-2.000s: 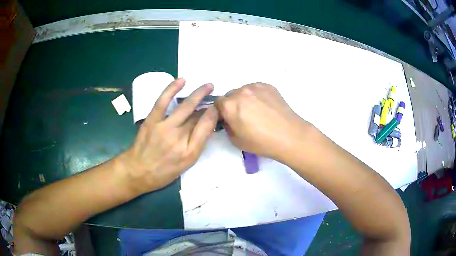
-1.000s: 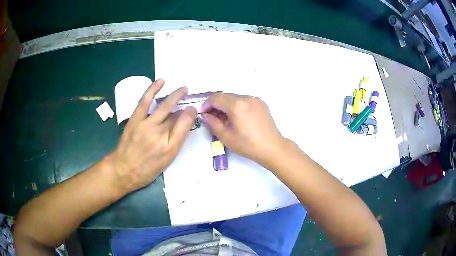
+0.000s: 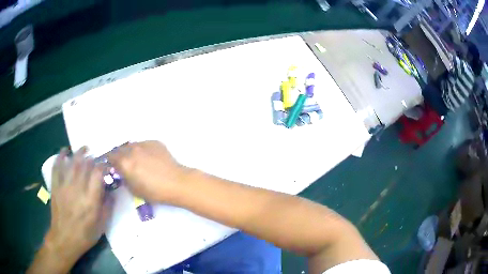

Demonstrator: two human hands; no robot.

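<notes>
The white housing (image 3: 49,170) lies at the left edge of the white work sheet (image 3: 198,118), its head partly behind my left hand. My left hand (image 3: 80,195) is blurred and holds the housing, fingers across its handle. My right hand (image 3: 147,170) is at the handle from the right, fingers bent; what its fingertips grip is hidden. A small dark part with a shiny spot (image 3: 111,180) shows between the hands. A purple battery cell with a yellow band (image 3: 145,211) lies on the sheet just below my right hand.
A pile of yellow, green, purple and grey cells (image 3: 295,104) lies on the sheet's right part. A brown sheet (image 3: 348,67) beyond holds a few cells. A white housing (image 3: 22,56) lies on the green belt at upper left. A red stool (image 3: 421,126) and cartons stand at right.
The view has swung to the right, so the hands and housing appear farther left and lower. The belt housing and more of the right side now show. Both hands remain at the housing.
</notes>
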